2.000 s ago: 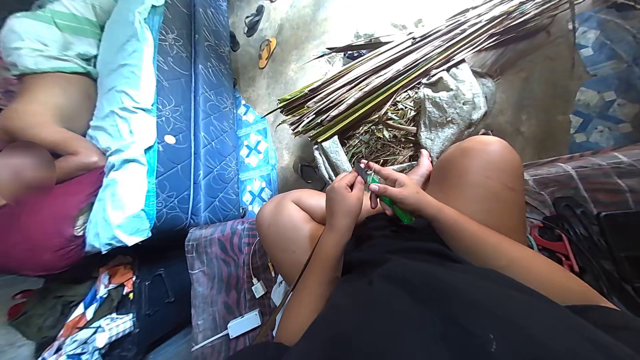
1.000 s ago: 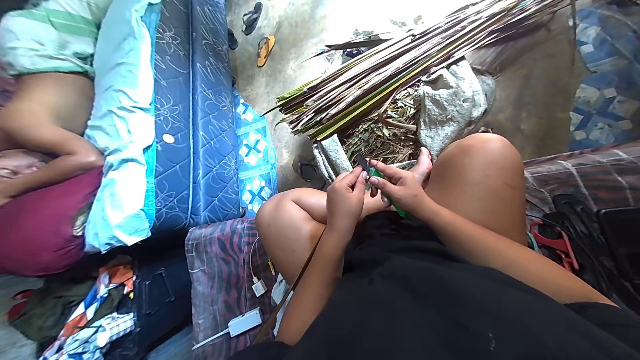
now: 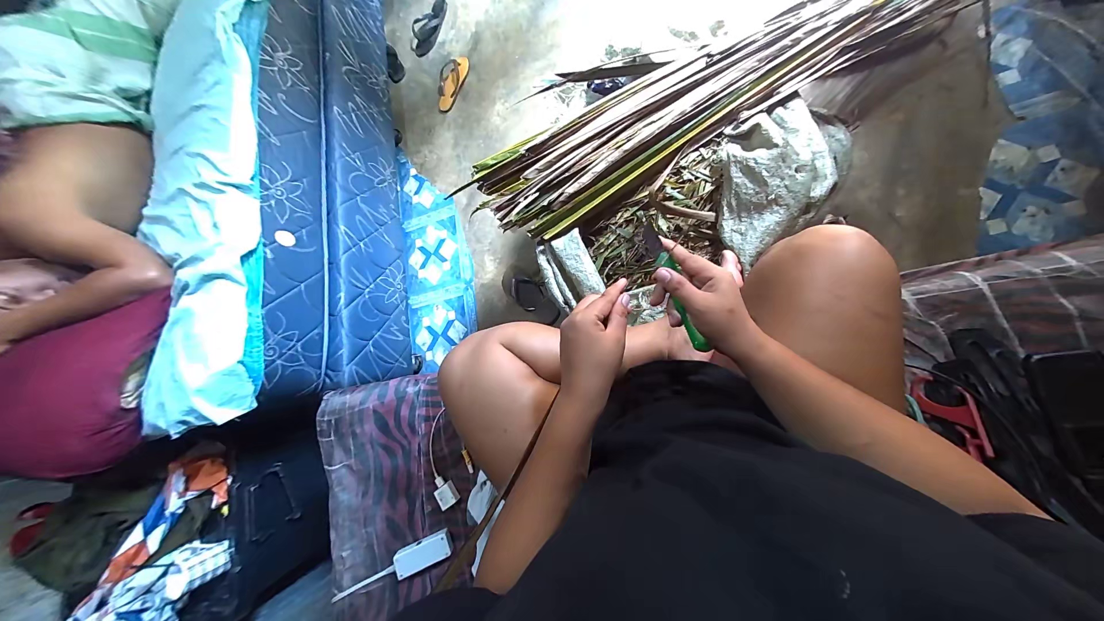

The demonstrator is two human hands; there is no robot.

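Note:
My right hand (image 3: 703, 293) is closed on the green handle of a knife (image 3: 690, 323), whose short dark blade points up and away over a sack. My left hand (image 3: 597, 332) pinches the end of a thin brown leaf strip (image 3: 509, 487), which runs back along the left forearm toward my lap. The two hands are a little apart above my crossed legs. Beyond them a whitish woven sack (image 3: 772, 177) lies open, full of leaf scraps (image 3: 634, 233). A long bundle of palm leaf strips (image 3: 638, 129) lies across the sack.
At the left a person (image 3: 82, 207) lies by a blue mattress (image 3: 323, 190). Sandals (image 3: 452, 84) lie on the concrete floor. A white power adapter (image 3: 423, 554) rests on the patterned mat (image 3: 371, 466) at my left. Dark items and a red object (image 3: 953, 414) are at the right.
My hands were close together at the knife blade; now they are apart. The right hand has moved slightly right with the knife, and its blade now shows more plainly.

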